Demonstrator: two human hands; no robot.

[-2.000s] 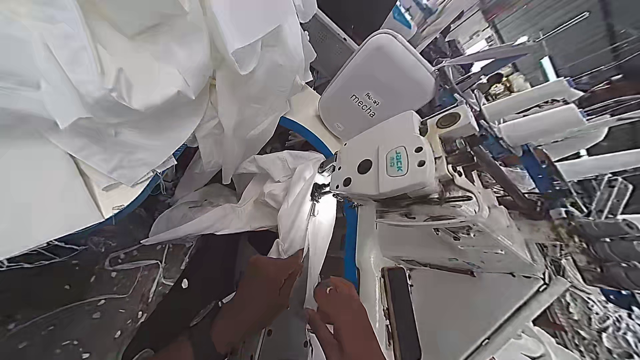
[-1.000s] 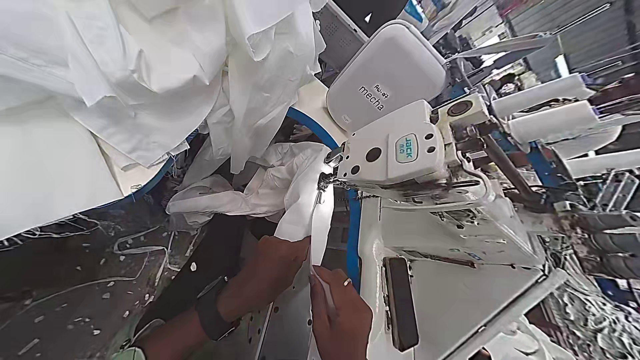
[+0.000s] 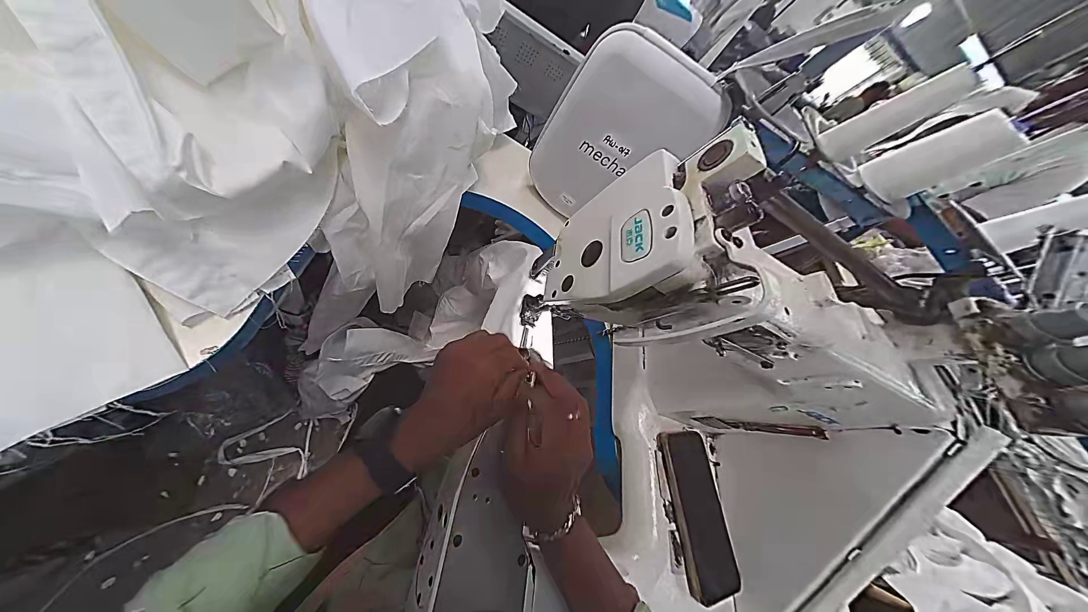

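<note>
A white Jack sewing machine head (image 3: 629, 242) stands right of centre, its lit needle area over white fabric (image 3: 501, 280). Just below the needle, my left hand (image 3: 467, 382), with a dark band on its wrist, has its fingers closed on the near end of the fabric. My right hand (image 3: 548, 433), with a bracelet on its wrist, meets it fingertip to fingertip and pinches the same end. What lies between the fingertips is mostly hidden. Fabric beyond the needle bunches up on the left side.
A large pile of white fabric (image 3: 187, 153) covers the left table. A blue-edged rim (image 3: 605, 408) curves around the machine. Behind the machine head is a white case (image 3: 629, 110). A dark phone-like object (image 3: 701, 518) lies at lower right, and white thread cones (image 3: 943, 153) stand at upper right.
Both hands have moved up toward the needle and come together at the fingertips. The long strip of white fabric that ran down between them in the earlier frames no longer shows there.
</note>
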